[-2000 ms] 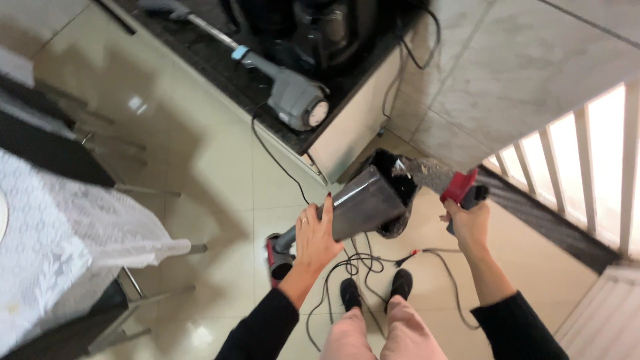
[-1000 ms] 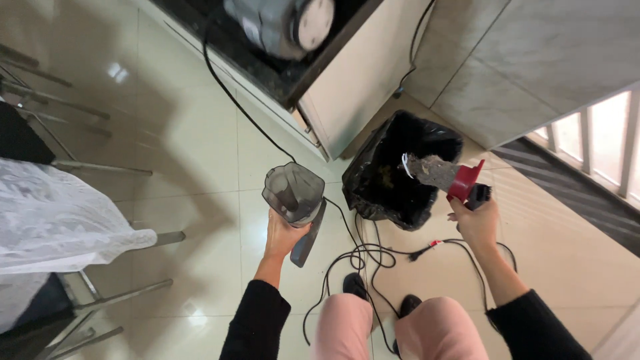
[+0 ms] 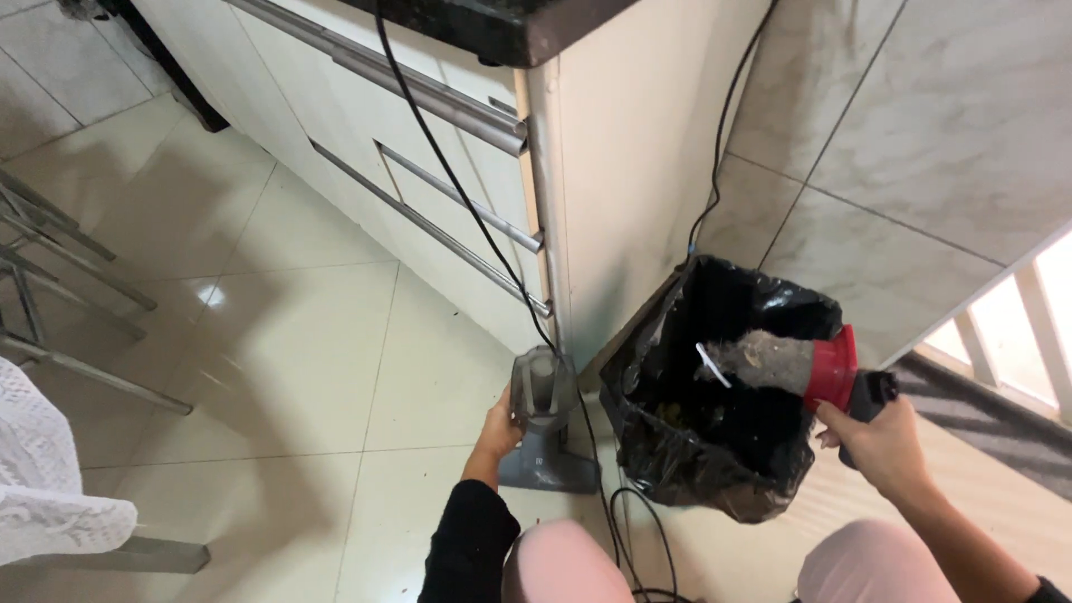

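My left hand (image 3: 500, 425) holds the grey vacuum cleaner dust container (image 3: 543, 392) from its left side, low beside the cabinet corner; its wide nozzle (image 3: 548, 469) points toward me. In my right hand (image 3: 879, 440) is the dark handle of a vacuum filter with a red rim (image 3: 832, 367). The filter body (image 3: 766, 360) is coated in grey dust and lies sideways over the mouth of a bin lined with a black plastic bag (image 3: 699, 477). A thin white strip (image 3: 713, 365) sticks out at the filter's far end.
A white cabinet (image 3: 636, 167) with metal handles and a black countertop (image 3: 536, 25) stands ahead. A black cable (image 3: 440, 159) hangs from it, and more cable (image 3: 645, 502) loops on the tiled floor. Metal chair legs (image 3: 92, 368) and a lace tablecloth (image 3: 50, 477) are at left, railings (image 3: 1017, 335) at right.
My left hand has lowered the dust container to beside the cabinet corner; its opening was tilted up toward the camera. My right hand still holds the filter over the bin. The view has moved lower and closer.
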